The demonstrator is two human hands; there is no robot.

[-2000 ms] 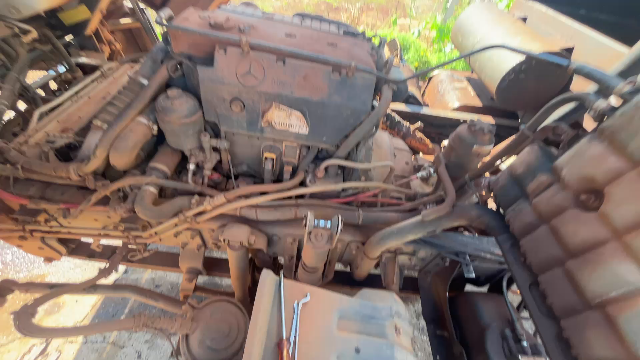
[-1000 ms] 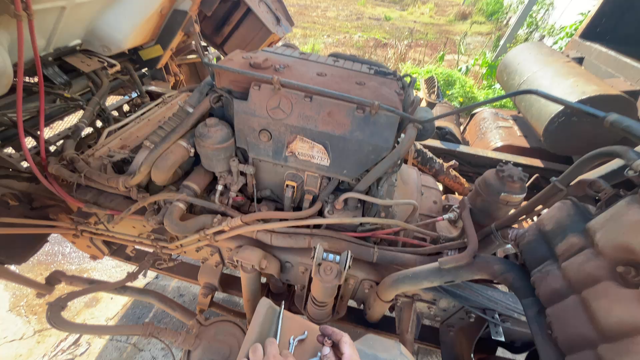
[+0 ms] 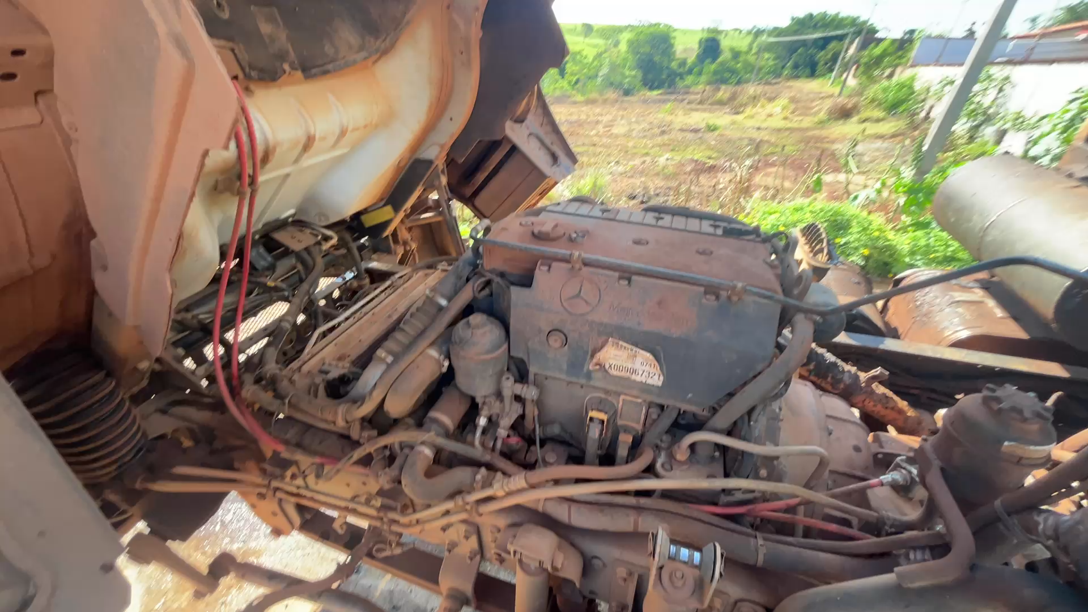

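Observation:
Neither of my hands shows in the head view now. A dusty Mercedes-Benz truck engine (image 3: 637, 323) fills the middle, its dark cover bearing the star emblem and a torn label (image 3: 627, 361) with writing. Left of the cover stands a round filter housing (image 3: 478, 355). Brown hoses and pipes (image 3: 595, 489) run across the front of the engine. Red air lines (image 3: 229, 340) hang down at the left and join the pipes. A reservoir with a dark cap (image 3: 994, 433) stands at the right. The wrenches seen earlier are out of view.
The tilted truck cab (image 3: 340, 127) rises over the left side, with a coil-like ribbed bellows (image 3: 81, 416) below it. A metal cylindrical tank (image 3: 1011, 221) lies at the right. A thin dark pipe (image 3: 901, 293) crosses above the engine. Behind are a field and a leaning post (image 3: 969, 85).
The view has swung up and left. My hands, seen at the bottom edge by the wrenches one second ago, have left the view along with the tools.

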